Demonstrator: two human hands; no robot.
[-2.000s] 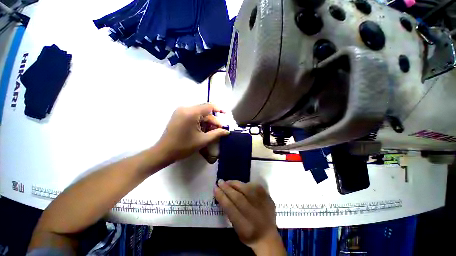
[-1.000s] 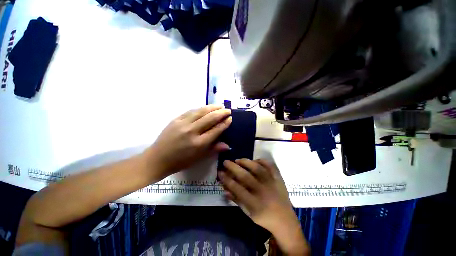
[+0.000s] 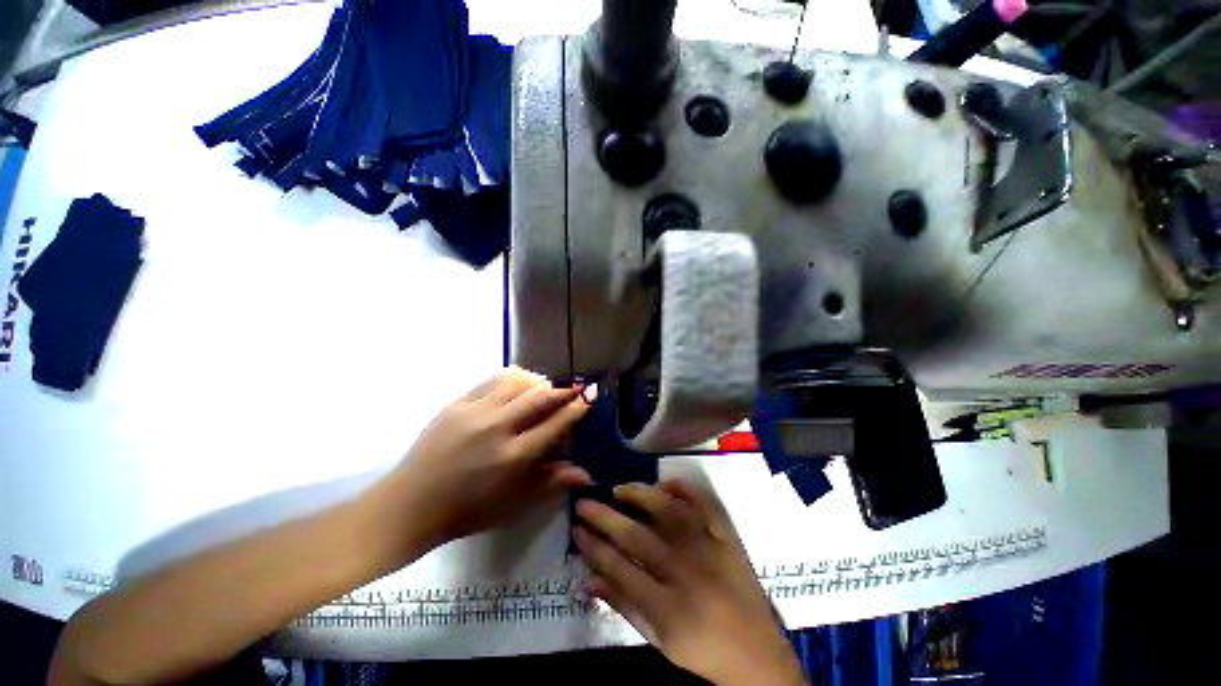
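Observation:
A navy rectangular panel (image 3: 613,460) lies flat at the front of the sewing machine head (image 3: 803,201), its far end under the head. My left hand (image 3: 485,453) rests on the panel's left side, fingertips close to the head's lower edge. My right hand (image 3: 667,570) presses on the panel's near end with fingers spread. The presser foot and needle are hidden by the head.
A navy stack of panels (image 3: 83,288) lies far left. A fanned navy bundle (image 3: 388,101) lies behind, left of the head. Navy strips (image 3: 807,480), a red item (image 3: 738,441) and a black phone (image 3: 897,462) lie right. A printed ruler (image 3: 442,612) runs along the front edge.
The view has shifted, and the machine head now shows from above. The panel's far end is now under the head, with my left fingertips beside it. My right hand remains on the near end.

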